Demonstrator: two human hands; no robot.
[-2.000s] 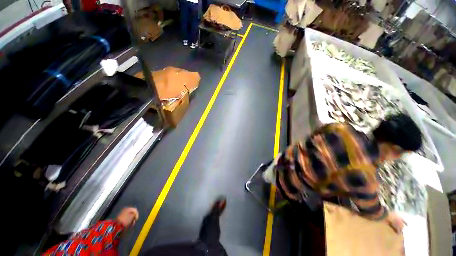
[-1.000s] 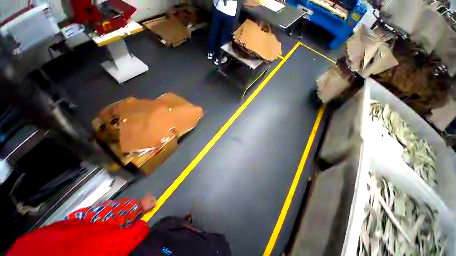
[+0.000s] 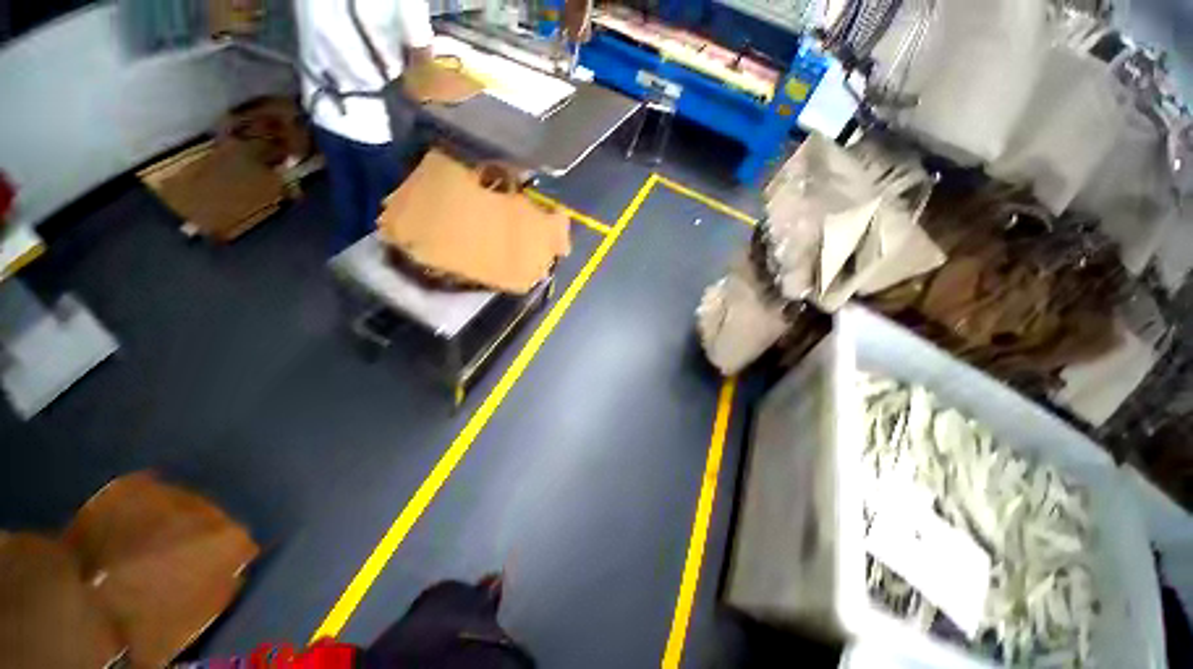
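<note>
Neither of my hands shows. Only a bit of my red patterned sleeve (image 3: pixel 308 655) is at the bottom edge, beside my dark clothing (image 3: pixel 445 630). Nearest on the right is a white bin (image 3: pixel 801 503) holding many pale strips (image 3: pixel 975 497) and a white piece. Ahead on the left, a tan leather sheet (image 3: pixel 471 225) lies on a small metal cart (image 3: pixel 425 307). More brown sheets (image 3: pixel 164 562) are at the lower left, cut off by the edge.
A grey floor aisle (image 3: pixel 576 444) runs ahead between yellow lines. A person in a white top (image 3: pixel 353 79) stands by a table (image 3: pixel 576 124) behind the cart. A blue machine (image 3: pixel 693 79) is at the back. Pale and brown pieces (image 3: pixel 1034 288) hang or lie on the right.
I have moved forward along the aisle; cart, person and blue machine are nearer. The bending person and left-side racks have left view. My left hand, seen earlier, is out of the picture.
</note>
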